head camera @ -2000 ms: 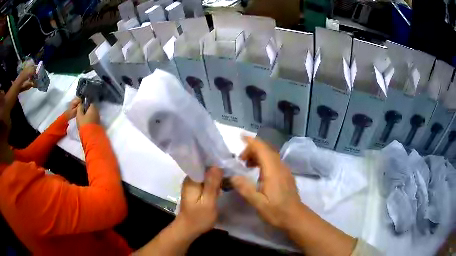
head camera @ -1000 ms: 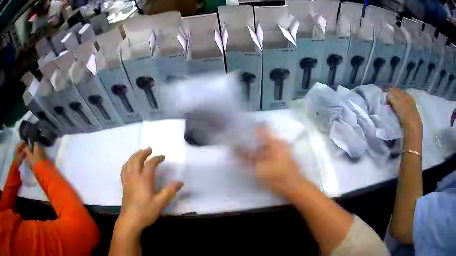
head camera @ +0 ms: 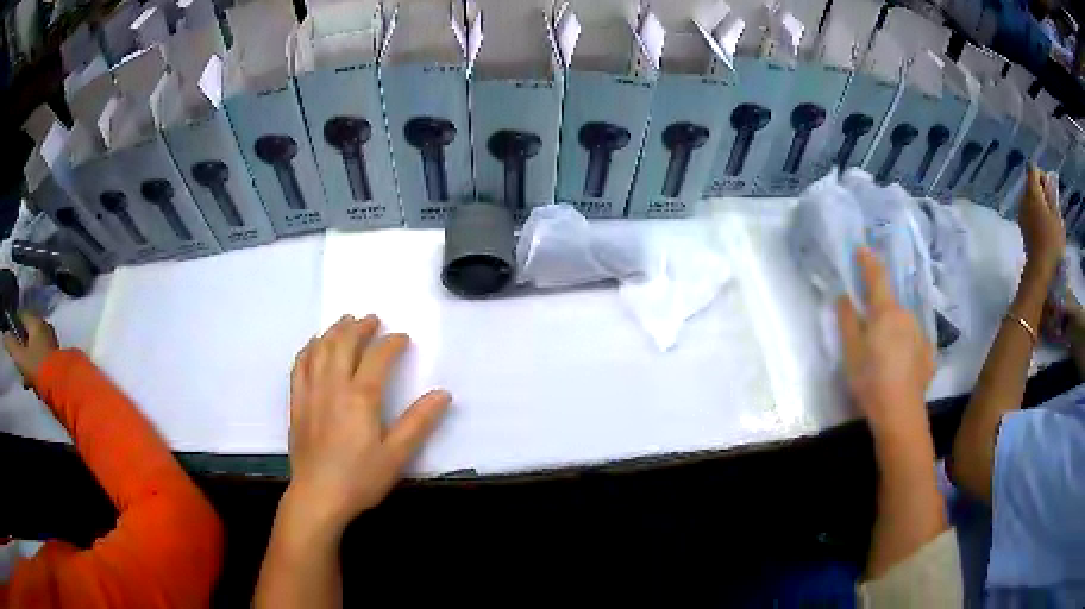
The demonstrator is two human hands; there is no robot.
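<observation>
A dark grey hair dryer (head camera: 480, 252) lies on the white sheeting in front of the box row, its round open end towards me. A whitish translucent bag (head camera: 583, 248) covers its handle and trails off to the right. My left hand (head camera: 352, 410) rests palm down near the bench's front edge, fingers apart and empty. My right hand (head camera: 883, 339) is at the front of a crumpled heap of whitish bagged items (head camera: 863, 226) at the right. Whether its fingers hold any of the heap is unclear.
A long row of open retail boxes (head camera: 515, 149) stands behind the dryer. At the left, an orange-sleeved arm (head camera: 131, 458) reaches by another dryer (head camera: 54, 264). At the right, another person's arm (head camera: 1005, 369) reaches over the bench (head camera: 226, 357).
The bagged bundle has left my right hand, which has moved right to the heap. The neighbour's hand has left the heap. My left hand let go earlier and now lies low on the sheeting.
</observation>
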